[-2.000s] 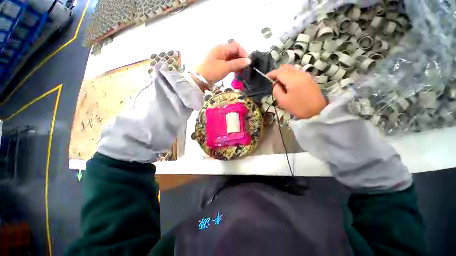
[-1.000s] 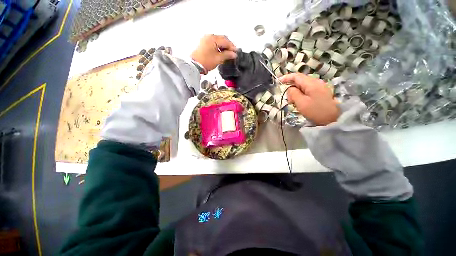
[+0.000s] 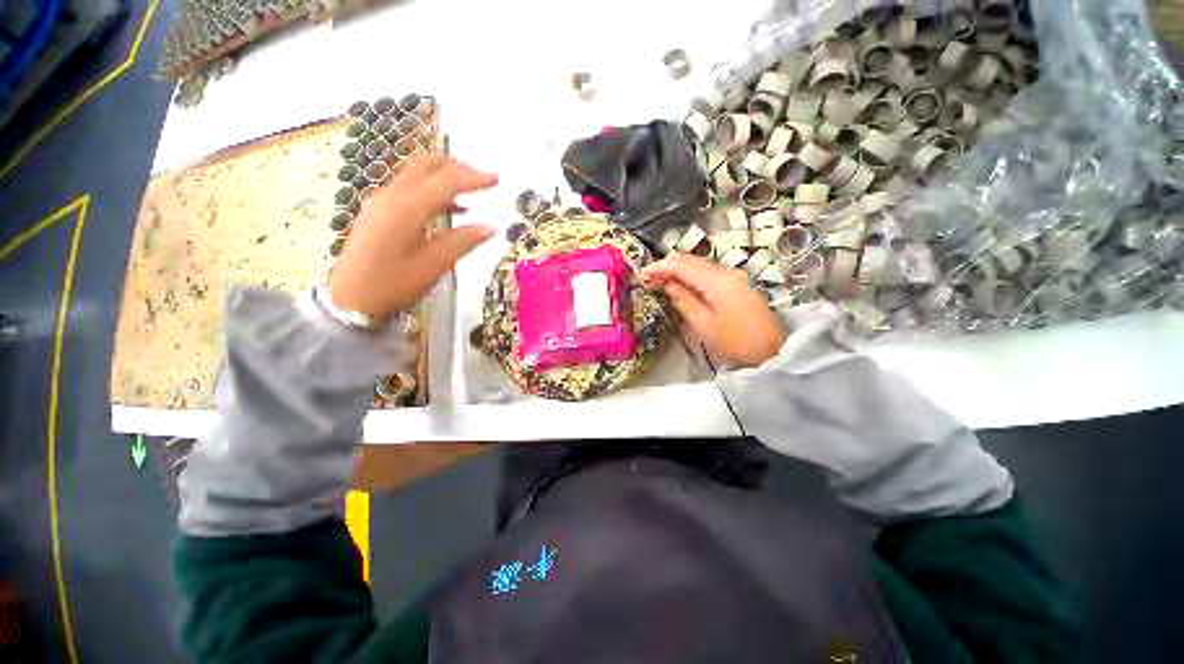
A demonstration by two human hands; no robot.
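The pink block (image 3: 545, 311) with a white pad (image 3: 592, 300) on it sits on the mottled yellow-black round base (image 3: 571, 380). My right hand (image 3: 722, 309) is at the base's right edge, its thumb and fingers pinched on the thin rod (image 3: 634, 270), of which only a short tip shows. My left hand (image 3: 405, 240) is over the tan board's right edge, fingers apart and empty. The crumpled dark glove (image 3: 649, 175) lies just beyond the base. The thin black cord (image 3: 731, 410) hangs below my right hand.
A heap of loose rings (image 3: 831, 169) lies at the right, with a clear plastic bag (image 3: 1039, 234) around it. Rings stand in rows (image 3: 377, 136) on the tan board (image 3: 221, 272) at the left. A ring-filled tray (image 3: 234, 33) is at the far left. Two loose rings (image 3: 675, 61) lie beyond the glove.
My left hand has left the glove and moved left to the board, opening. My right hand has moved down and left to the base's edge. The glove lies released.
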